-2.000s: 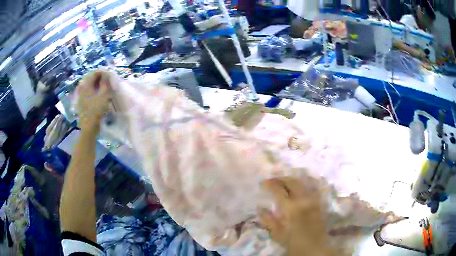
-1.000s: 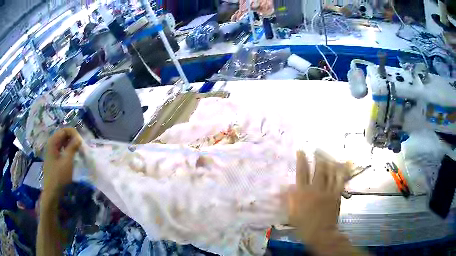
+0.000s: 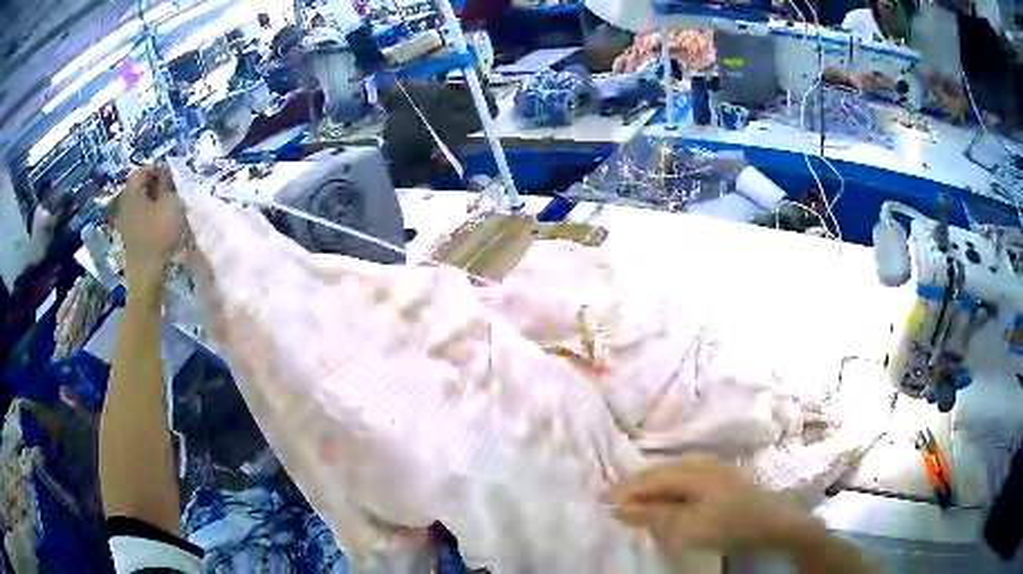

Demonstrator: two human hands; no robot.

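Note:
The pale cream-pink floral garment (image 3: 381, 381) is stretched from the upper left down across the table's front edge. My left hand (image 3: 151, 224) is raised at the left and grips one end of the cloth. My right hand (image 3: 701, 505) is low at the centre right, slightly blurred, at the cloth's lower edge; its fingertips meet the cloth, but I cannot tell whether they pinch it. More of the garment lies bunched on the table, with crinkled cloth at its right end.
The sewing machine head (image 3: 954, 303) stands at the right, with orange-handled snips (image 3: 933, 464) in front. A brown cardboard strip (image 3: 494, 244) lies behind the garment. A grey machine part (image 3: 342, 207) stands at the left. Blue-white cloth (image 3: 252, 536) is piled below left. A dark object shows at the right rim.
Since one second ago my left hand has risen, lifting its end of the cloth. My right hand has moved from lying flat on the cloth to its lower edge. The view has shifted left.

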